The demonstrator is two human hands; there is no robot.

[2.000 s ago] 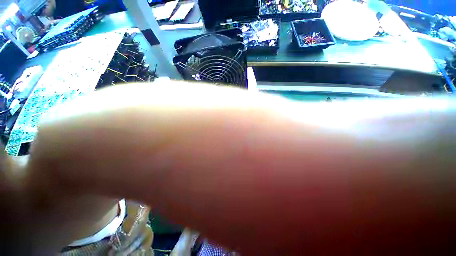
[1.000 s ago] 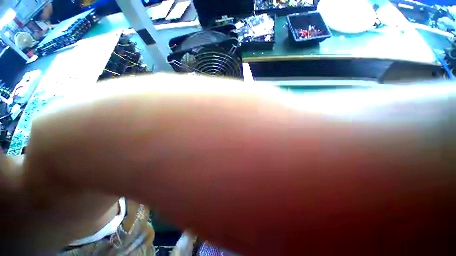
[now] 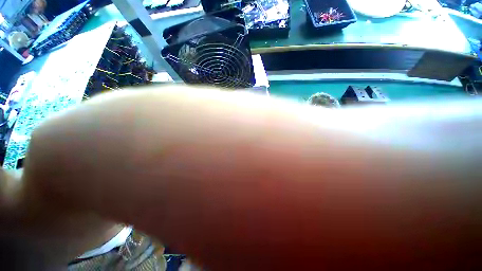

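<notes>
A large blurred mass of bare skin, a hand or forearm very close to the camera, covers the middle and lower picture from the left edge to the right edge. I cannot tell whether it is my left hand or my right hand, and no fingertips or held thing can be made out. Above it stands the black fume fan (image 3: 216,66) with its round wire grille. The stacked wired boards (image 3: 119,63) bristle with yellow wires at the left, beside a pale speckled board panel (image 3: 58,79). The work area below is hidden.
A round pot (image 3: 323,99) and a black block-like stand (image 3: 364,95) show just above the skin. A black bin of red pieces (image 3: 330,16) and a tray of silvery pieces (image 3: 267,16) are on the back shelf. A pale post (image 3: 142,32) slants beside the fan.
The view has shifted, so the fan and shelf bins sit further left or higher. The round pot and black stand have come into sight. The blurred skin still covers the same area.
</notes>
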